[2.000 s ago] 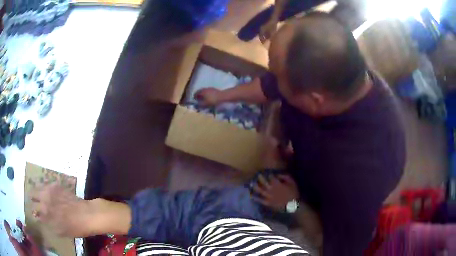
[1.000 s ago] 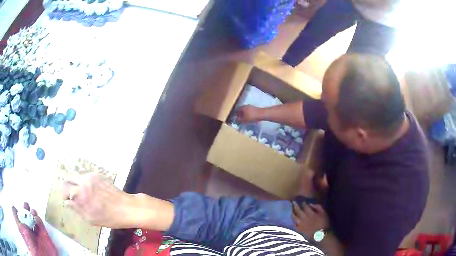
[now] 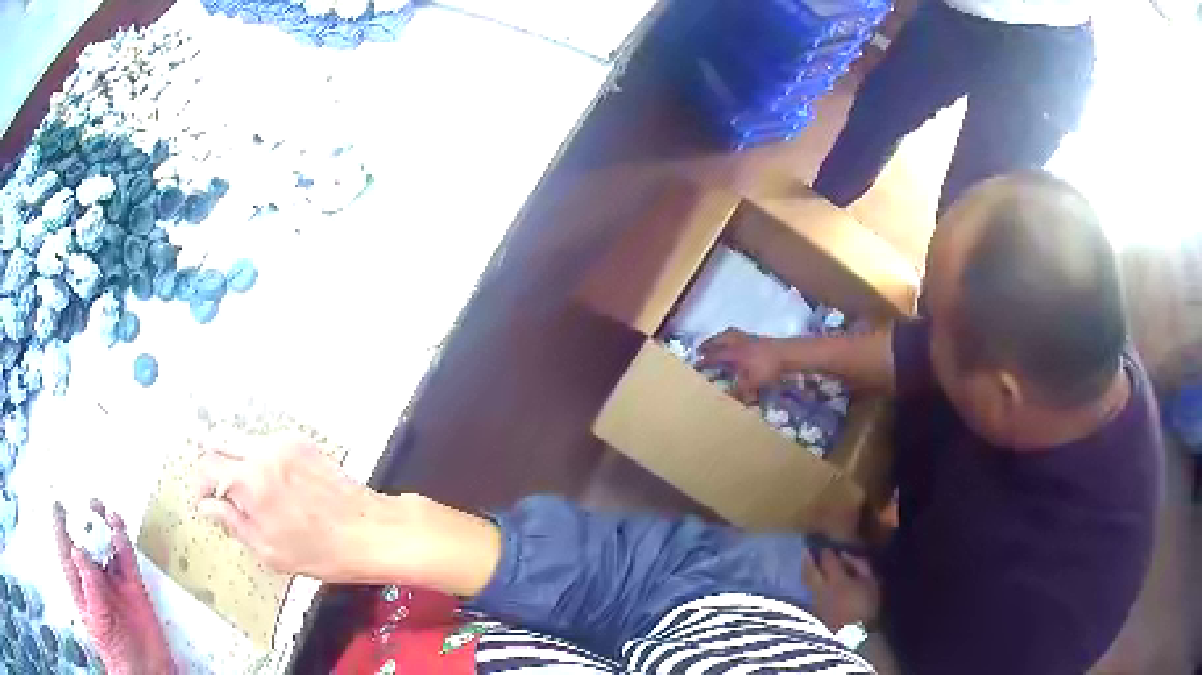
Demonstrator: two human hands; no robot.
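Observation:
My left hand (image 3: 116, 600), in a red-pink glove, is at the lower left and holds a whitish-grey figurine piece (image 3: 94, 535) between its fingertips. My bare right hand (image 3: 284, 501) is over the upper part of the brown cardboard pad (image 3: 218, 567), fingers bent together. Whether it holds a thin tool or small part cannot be made out. The pad has dark stains and small spots near its top edge. Dark round discs (image 3: 145, 369) lie loose above the pad, beside a heap of grey pieces (image 3: 53, 264).
Small cream pieces (image 3: 132, 79) are heaped at the back left, with a loose cluster (image 3: 316, 178) to their right. Beyond the table edge a person (image 3: 1028, 435) reaches into an open carton (image 3: 712, 435) on the floor. Blue trays (image 3: 791, 66) are stacked behind; another person stands there.
The view has swung left, so table and carton sit further right in the picture. The gloved left hand with its piece shows more fully. My right hand stays over the pad.

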